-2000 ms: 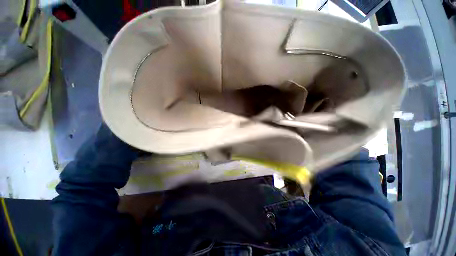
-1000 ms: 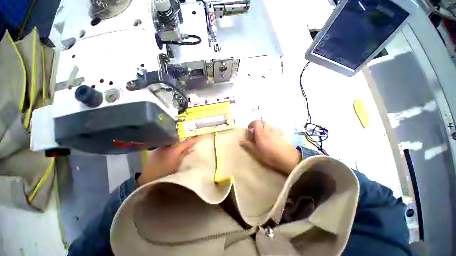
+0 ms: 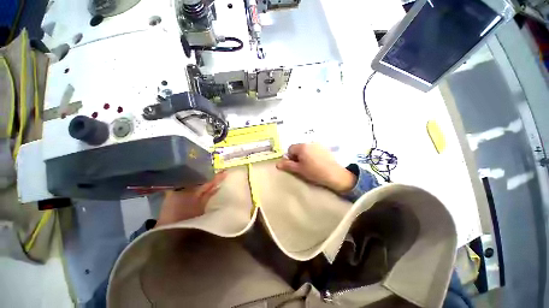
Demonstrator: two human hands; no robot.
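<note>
A large beige tote bag (image 3: 301, 210) lies with its open mouth toward me and its end at the yellow clamp frame (image 3: 248, 146). The yellow piping (image 3: 253, 186) runs from the frame's front edge down to a fold at the rim. My left hand (image 3: 195, 197) rests on the bag's left part, partly hidden under the grey head cover of the sewing machine (image 3: 135, 165). My right hand (image 3: 314, 166) lies on the bag's right part, fingers bent at the frame's right corner. Whether the fingers pinch the fabric is hard to tell.
A tablet (image 3: 442, 39) stands at the upper right, its black cable (image 3: 380, 161) tangled on the white table (image 3: 415, 162). A yellow oblong piece (image 3: 436, 136) lies at the right. Beige pieces with yellow edges (image 3: 27, 102) hang at the left.
The bag was first held up with its mouth open, covering the machine. It now lies lower at the clamp frame. Over the last second its mouth spread wider and my right hand shifted slightly left.
</note>
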